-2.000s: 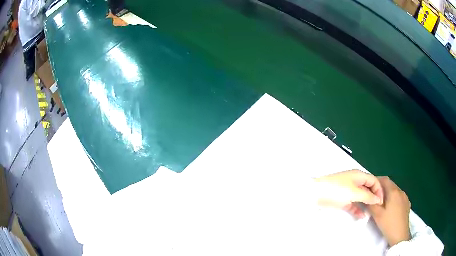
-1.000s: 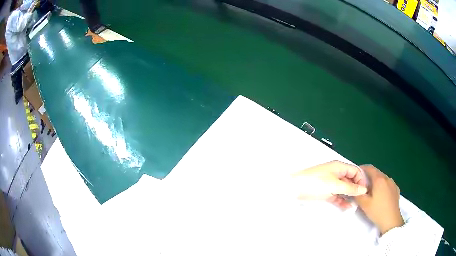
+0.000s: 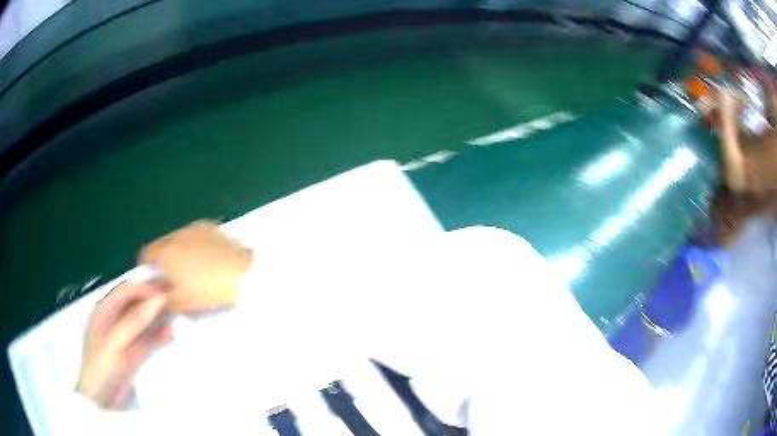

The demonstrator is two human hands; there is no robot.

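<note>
The white tray [image 3: 358, 204] lies in front of me and is glared to plain white. Several black watch straps [image 3: 348, 409] lie at the bottom of the view, cut off by its edge. My left hand [image 3: 123, 341] is over the tray's left part, with its fingers bent. My right hand [image 3: 200, 266] is just above and right of it, blurred, and its fingers meet the left fingertips. I cannot tell whether anything small is between the fingers. The right sleeve merges with the white glare.
The green bench [image 3: 511, 179] runs behind the tray and off to the right. At the far right another person's arm [image 3: 730, 140] reaches in near a blurred orange object [image 3: 703, 75]. A blue object [image 3: 673, 302] is by the floor at the right.
The view has swung to the right. My hands now show at the left of the picture, still together. Black straps and the person at the right have come into view.
</note>
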